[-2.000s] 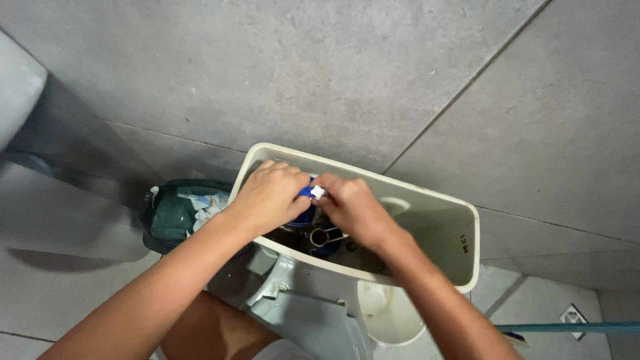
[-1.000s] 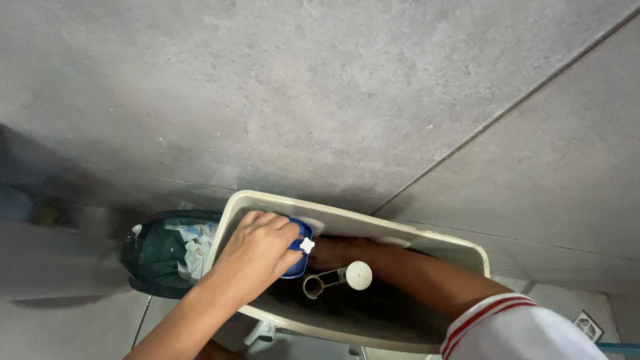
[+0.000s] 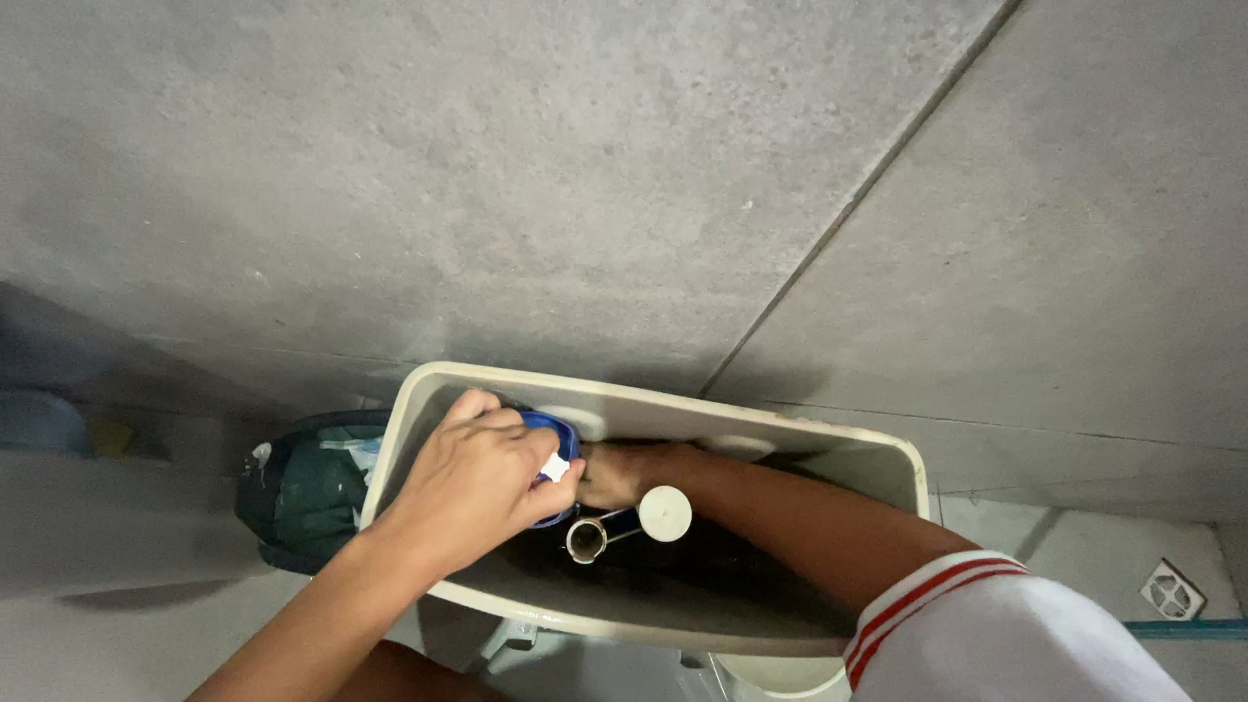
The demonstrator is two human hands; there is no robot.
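An uncovered toilet cistern [image 3: 673,395] stands against the wall, its inside dark. At its left end my left hand [image 3: 487,468] grips the top of a blue plastic fill valve part [image 3: 552,425] with a small white piece [image 3: 555,468] on it. My right hand [image 3: 619,475] reaches down inside, just right of the blue part; its fingertips are partly hidden, so its hold cannot be told. In front of my right wrist are a round white cap [image 3: 666,514] and the ring-shaped top of an overflow tube [image 3: 586,540].
Left of the cistern is a dark green bin [image 3: 312,497] with crumpled paper [image 3: 363,454]. A grey tiled wall [image 3: 585,195] rises behind. Below the front rim a white bucket [image 3: 785,675] shows in part. A floor drain [image 3: 1173,590] lies at the right, near a teal pole [image 3: 1185,630].
My right hand has gone from the top of the blue part, beside my left hand, down into the cistern. My left hand stays at the blue part. The view has shifted.
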